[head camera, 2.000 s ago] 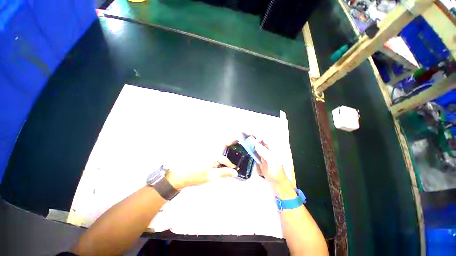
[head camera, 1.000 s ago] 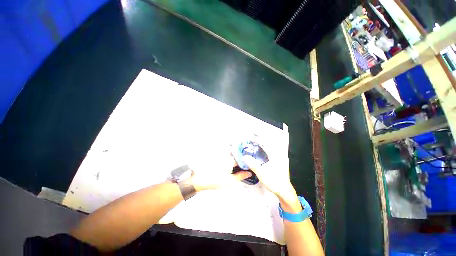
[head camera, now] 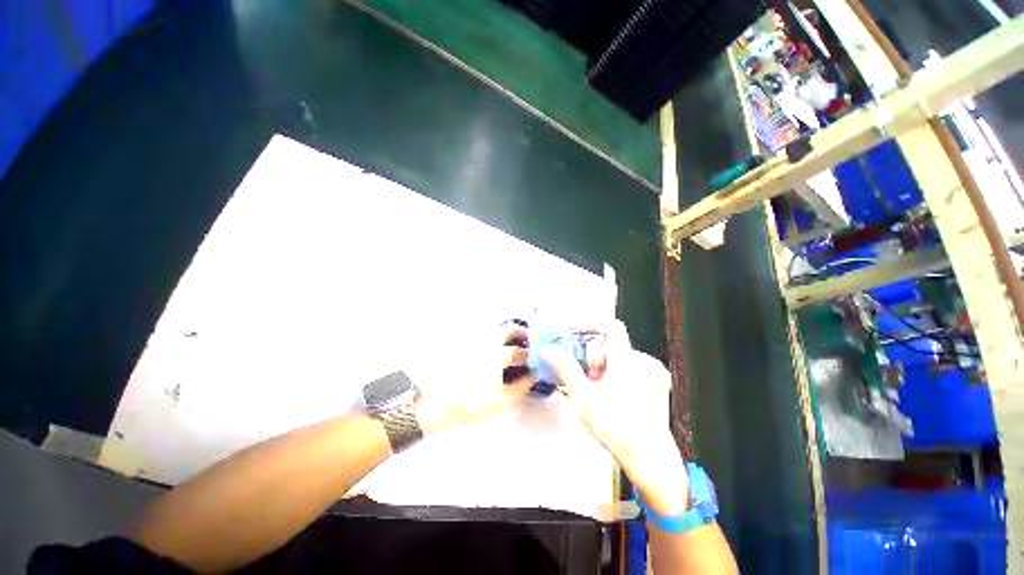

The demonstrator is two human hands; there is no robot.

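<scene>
Both hands are together over the right part of the white work sheet (head camera: 303, 281). My left hand (head camera: 477, 393), with a watch on its wrist, has its fingers around the dark housing (head camera: 515, 357), which shows only in part between them. My right hand (head camera: 623, 393), with a blue band on its wrist, holds the blue-grey cover (head camera: 550, 339) against the housing's right side. Small dark and reddish parts show at the cover's right, by the right fingers. The hands are overexposed, so fingertips and wires are hard to tell apart.
The dark green bench (head camera: 101, 258) surrounds the sheet. A rusty rail (head camera: 675, 326) and the dark green conveyor belt (head camera: 741, 393) run along the right. A white unit (head camera: 710, 236) is partly behind the cream frame (head camera: 808, 157). Black trays (head camera: 674, 51) stand at the back.
The cover has turned and moved left over the housing. The white unit has moved up the belt, partly behind the frame. The whole view has shifted and turned.
</scene>
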